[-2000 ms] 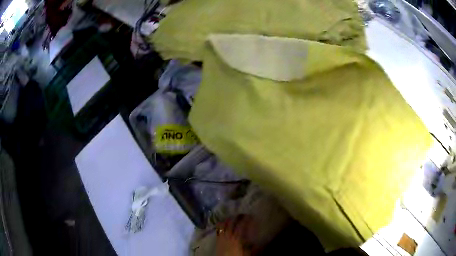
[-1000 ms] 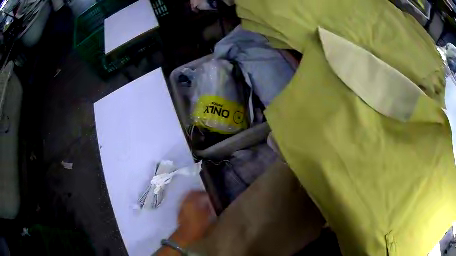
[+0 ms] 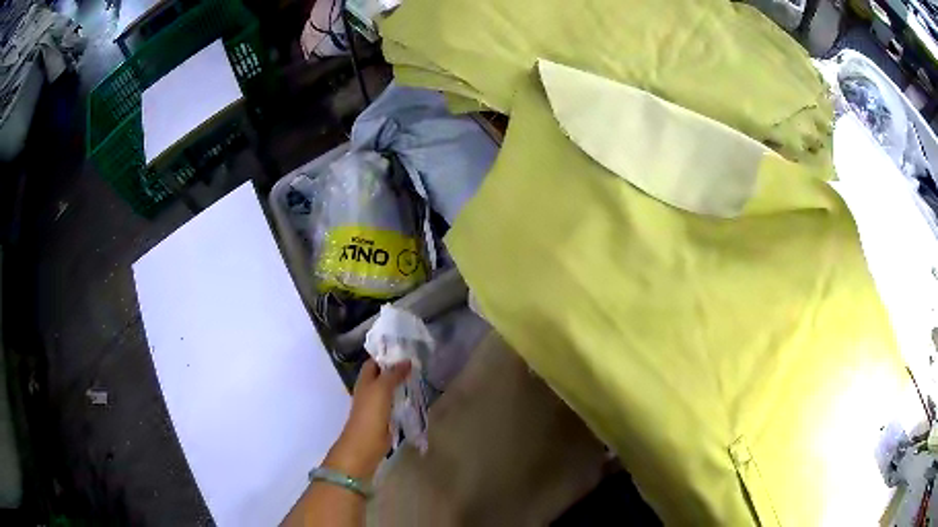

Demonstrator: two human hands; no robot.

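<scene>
My left hand (image 3: 379, 405), with a pale bangle on the wrist, is shut on a small white crumpled bundle (image 3: 399, 338) with thin ends hanging down. It holds the bundle beside the white board (image 3: 242, 360), above the edge of the side bin. A large yellow-green garment panel (image 3: 658, 299) lies to the right, with a light cream curved patch (image 3: 658, 149) near its top. A short narrow stitched slit (image 3: 745, 479) shows near the lower part of the panel. My right hand is not in view.
A grey side bin (image 3: 298, 257) holds a clear-bagged bundle (image 3: 365, 232) with a yellow "ONLY" band. A stack of yellow-green pieces (image 3: 617, 41) lies behind the panel. Brown cloth (image 3: 494, 443) hangs below it. A green crate (image 3: 111, 129) with a white board on top stands at upper left.
My left hand has reached the white board, taken hold of the white bundle and lifted it off to the right. The view has shifted.
</scene>
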